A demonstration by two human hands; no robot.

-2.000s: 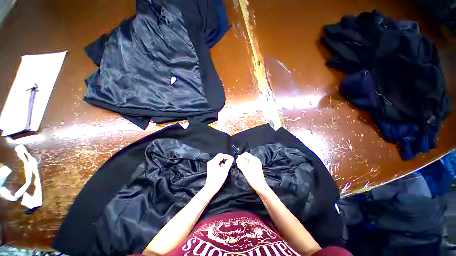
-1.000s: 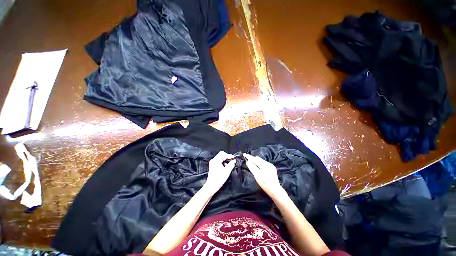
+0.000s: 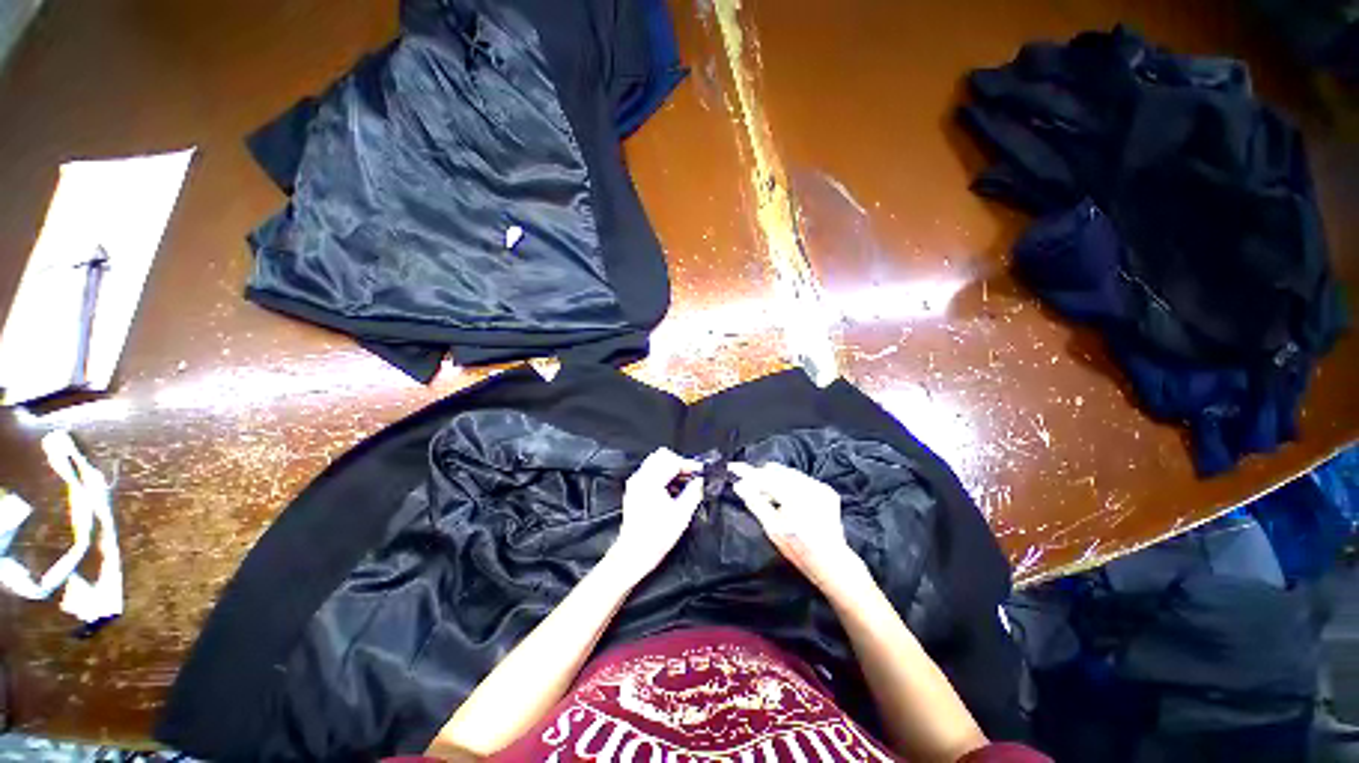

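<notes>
A black jacket (image 3: pixel 328 522) lies spread on the table against my body, its shiny wrinkled lining (image 3: pixel 403 611) facing up inside a matte black edge. My left hand (image 3: pixel 659 504) pinches a small bit of the dark cloth at the middle of the jacket. My right hand (image 3: pixel 793 514) pinches the same spot from the right, its fingertips close to the left ones. A small dark piece shows between the fingertips; whether it is cloth, thread or a tool is too small to tell.
Lined dark jackets (image 3: pixel 447 209) lie just beyond. A dark garment heap (image 3: pixel 1177 224) is far right. A white paper (image 3: pixel 127 224) with a thin dark stick and a white strip (image 3: pixel 93 537) are left. More dark cloth (image 3: pixel 1177 641) hangs below the table's right edge.
My right hand has moved slightly right and its fingers have turned more sideways. My left hand has barely moved. A thin dark thing seen above the fingertips two seconds ago no longer stands out.
</notes>
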